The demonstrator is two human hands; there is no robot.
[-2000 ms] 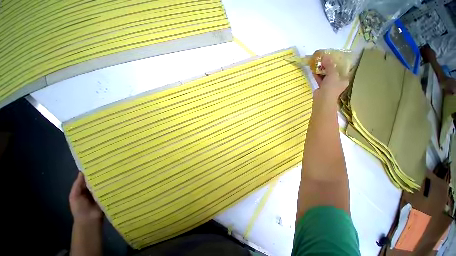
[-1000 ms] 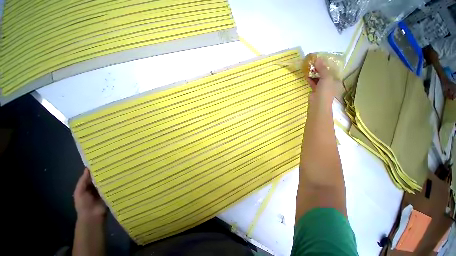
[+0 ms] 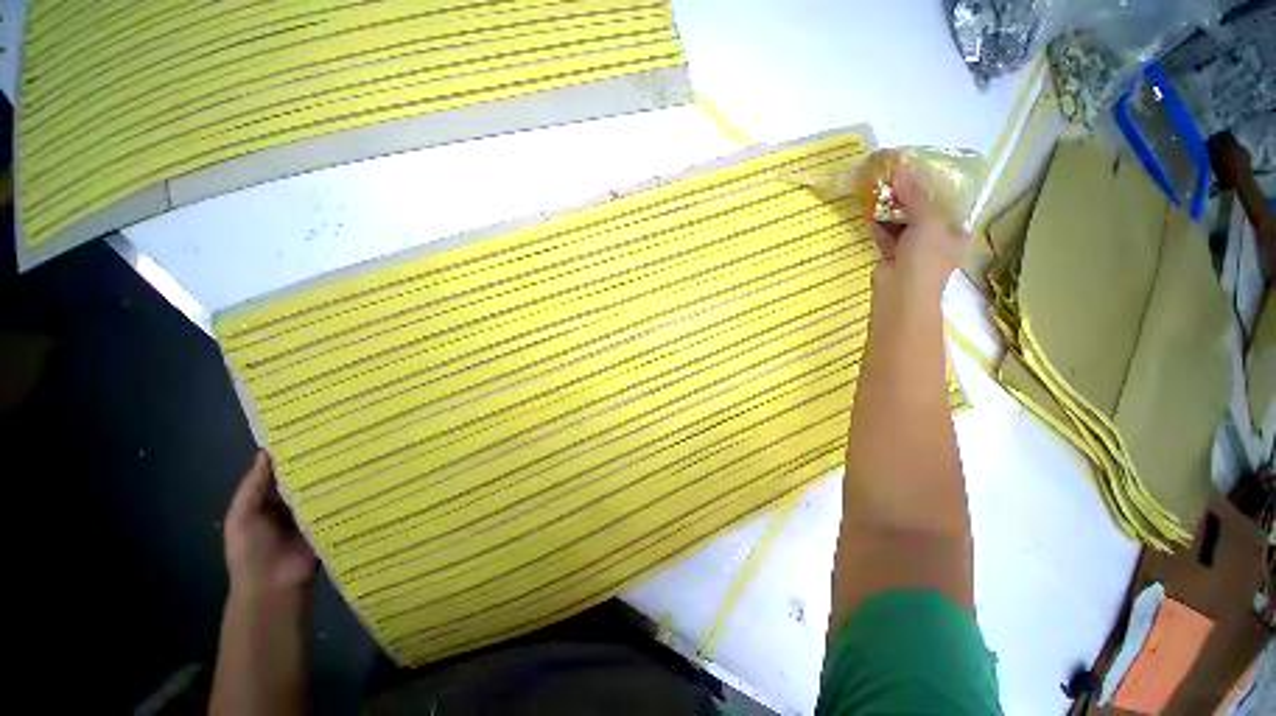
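Note:
A carrier board (image 3: 235, 367) covered with yellow strips (image 3: 588, 378) lies on the white table in front of me, its left end over the table edge. My left hand (image 3: 266, 539) holds the board's left edge from the side, fingers partly under it. My right hand (image 3: 917, 224) is shut on the translucent amber glue bottle (image 3: 952, 179) at the board's upper right corner, with the narrow tip over the top strips. The fingers hide part of the bottle, and my forearm covers part of the right edge.
Another board of yellow strips (image 3: 350, 91) lies at the upper left. Olive-tan panels (image 3: 1099, 294) are stacked at the right, near a blue tray (image 3: 1164, 140) and bags of hardware (image 3: 996, 31). An orange tag (image 3: 1164, 655) is lower right. Another person's hand (image 3: 1238, 175) shows at the right edge.
The whole view has shifted slightly, so things sit further right. My right hand with the bottle stays near the upper right corner. My left hand keeps its hold on the board edge.

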